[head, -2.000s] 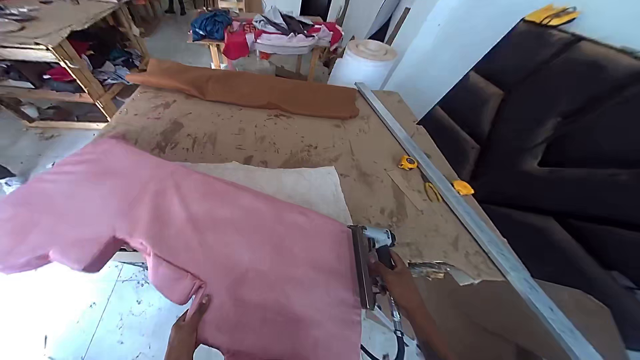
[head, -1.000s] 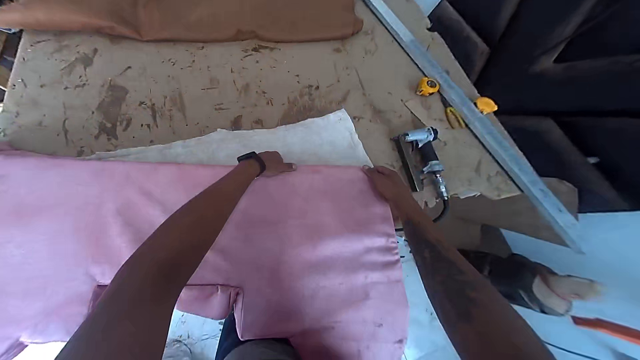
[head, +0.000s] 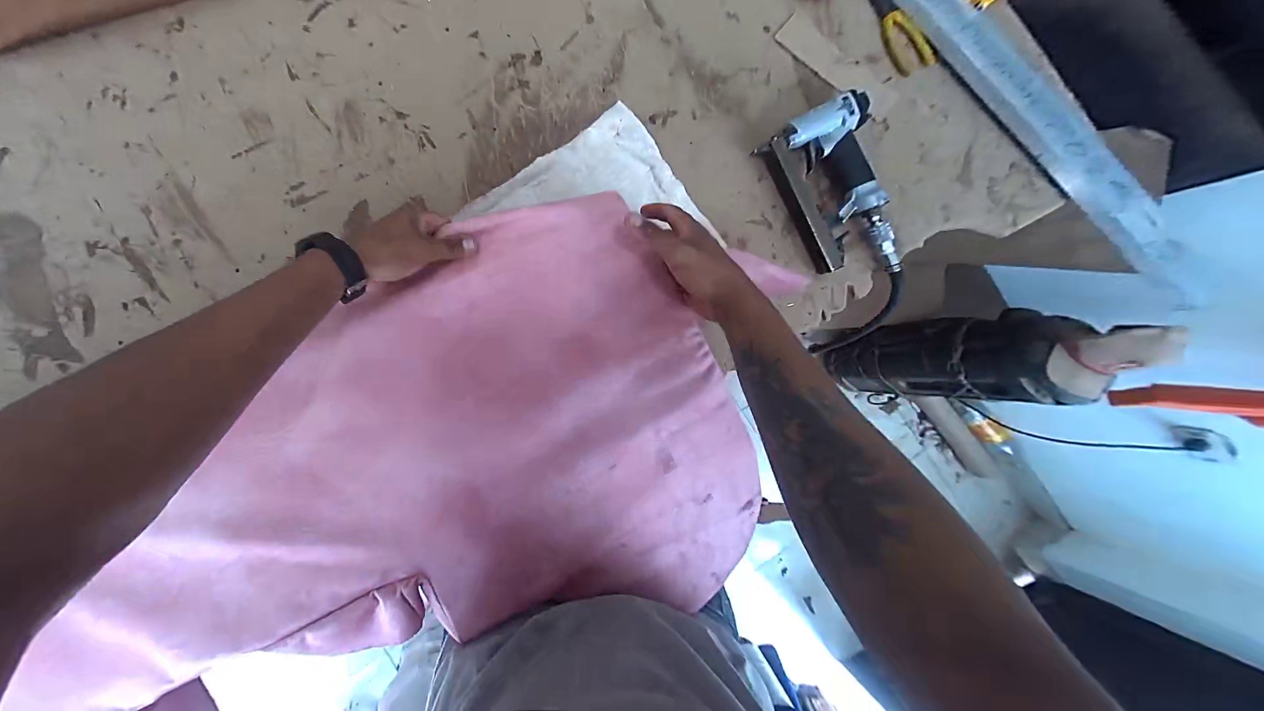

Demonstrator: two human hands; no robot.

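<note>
A pink fabric-covered panel [head: 513, 395] lies over the near edge of the worktable and reaches to my lap. My left hand [head: 410, 242], a black watch on its wrist, grips the panel's far edge with thumb and fingers. At the panel's far right corner, my right hand [head: 691, 257] pinches the pink fabric. White padding cloth [head: 612, 148] sticks out from beneath that far edge. Just right of my right hand, a pneumatic staple gun [head: 829, 168] lies on the table with its hose attached; neither hand touches it.
The worktable [head: 296, 128] has a stained, scuffed surface. A long metal bar [head: 1047, 118] runs along its right side, beside yellow-handled pliers [head: 907, 41]. Brown material [head: 79, 15] lies at the far left. Beyond the right edge are a dark wrapped bundle [head: 958, 357] and a cable.
Two seconds ago my right hand held the staple gun; it now lies on the table. My left hand has moved from the panel's near edge to its far edge. The view has tilted down.
</note>
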